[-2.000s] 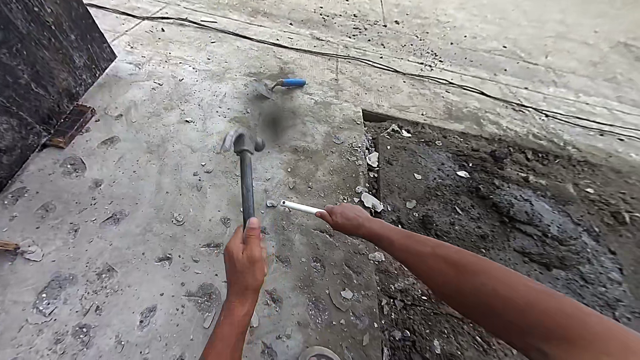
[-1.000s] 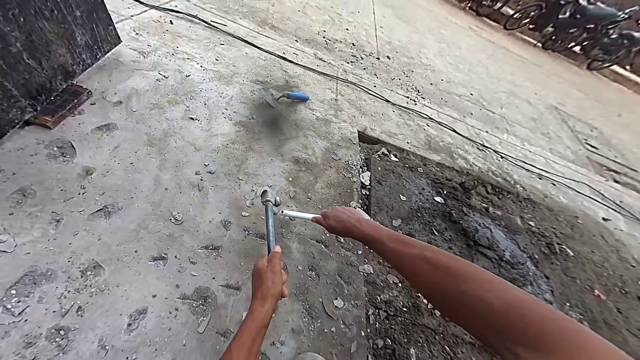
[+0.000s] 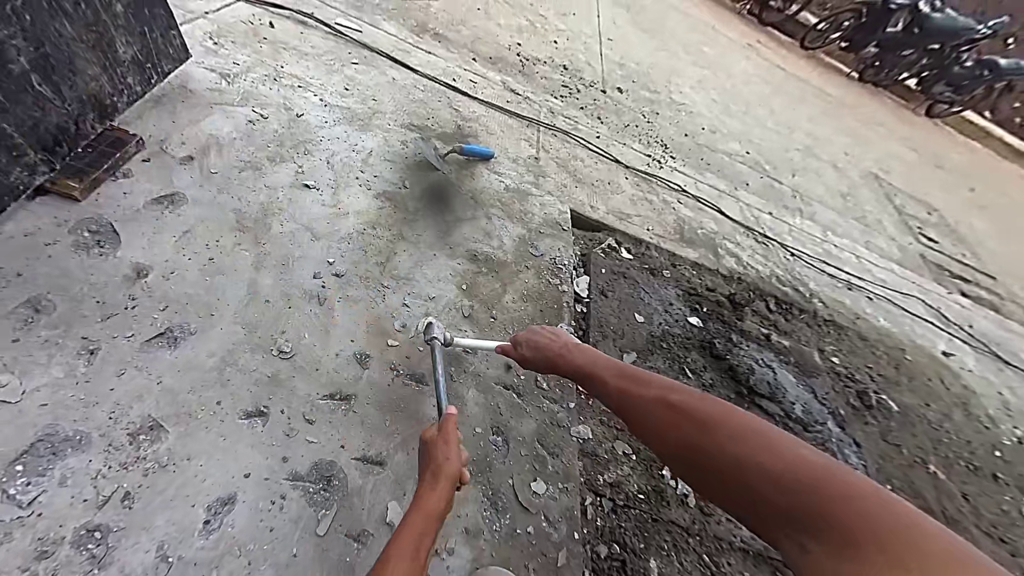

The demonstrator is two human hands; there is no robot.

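Note:
My left hand (image 3: 442, 456) grips the dark handle of a claw hammer (image 3: 439, 376), its head pointing away from me over the chipped concrete slab (image 3: 240, 280). Closed around a slim white rod (image 3: 478, 344) is my right hand (image 3: 544, 350), at the slab's right side. The rod's left end meets or lies very near the hammer head; contact is not certain. The rod's other end is hidden in my fist. Farther off, a trowel with a blue handle (image 3: 476, 151) lies on the slab.
Dark, rough mortar or soil (image 3: 704, 344) fills a recess right of the slab's edge. Black cables (image 3: 600, 150) cross the ground beyond. A dark panel (image 3: 80, 72) and a brown block (image 3: 94, 162) are at upper left. Motorcycles (image 3: 920, 48) stand at upper right. Concrete chips are scattered about.
Two seconds ago the hammer head was up and left of the rod; it has since come down to the rod's end. The view has shifted, bringing motorcycles in.

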